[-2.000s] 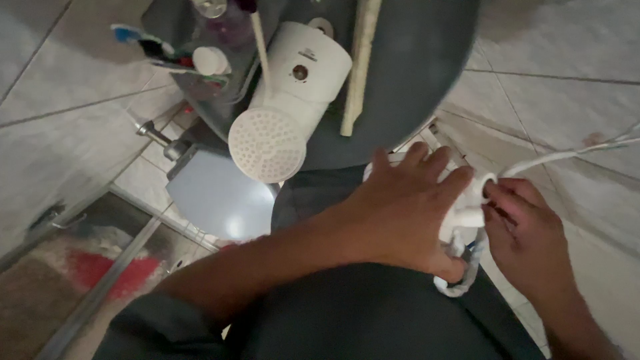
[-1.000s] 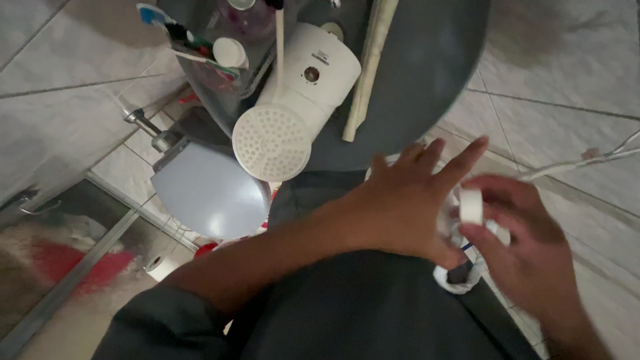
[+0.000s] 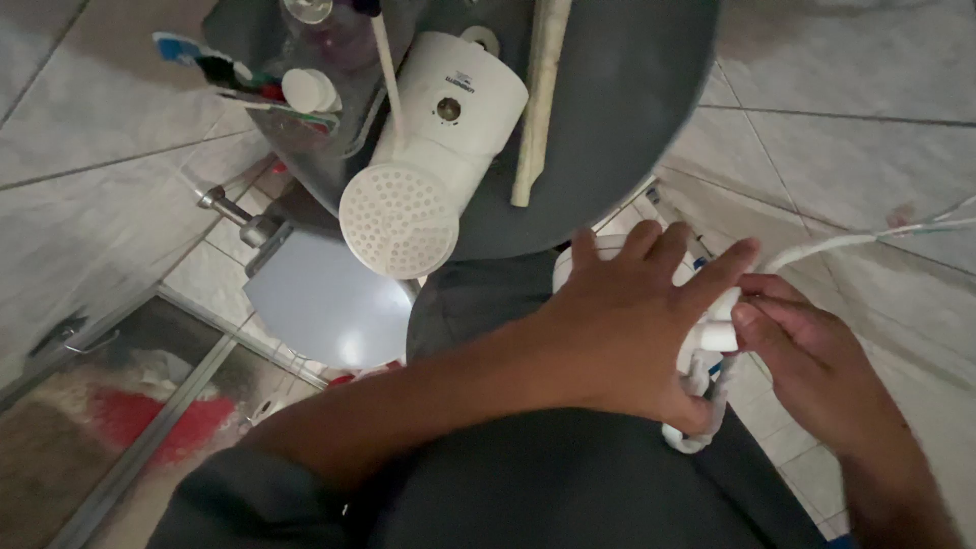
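Observation:
On my lap, against my right thigh, my left hand point(image 3: 633, 328) presses down on a white plastic shower unit point(image 3: 608, 248), which it mostly covers. The fingertips of my right hand point(image 3: 808, 351) pinch the white plastic fitting point(image 3: 717, 335) at its right end. A white wrapped cord point(image 3: 690, 438) loops below the fitting, and a white cable point(image 3: 831, 242) runs off to the right. In front of me an electric shower head point(image 3: 450, 114) lies on a dark grey counter point(image 3: 633, 99), its round perforated spray face point(image 3: 399, 219) over the edge.
A pale strip point(image 3: 540, 114) lies beside the shower head. A tray with toothbrushes point(image 3: 206, 65), a white cap point(image 3: 307, 91) and a bottle stands at the left. Beneath are a closed toilet lid point(image 3: 332, 297) and a metal-framed glass panel point(image 3: 145, 435). Tiled walls flank both sides.
My right hand, blurred over the white fitting a second ago, is now at the fitting's right side with its fingertips on it. My left hand stays over the white unit.

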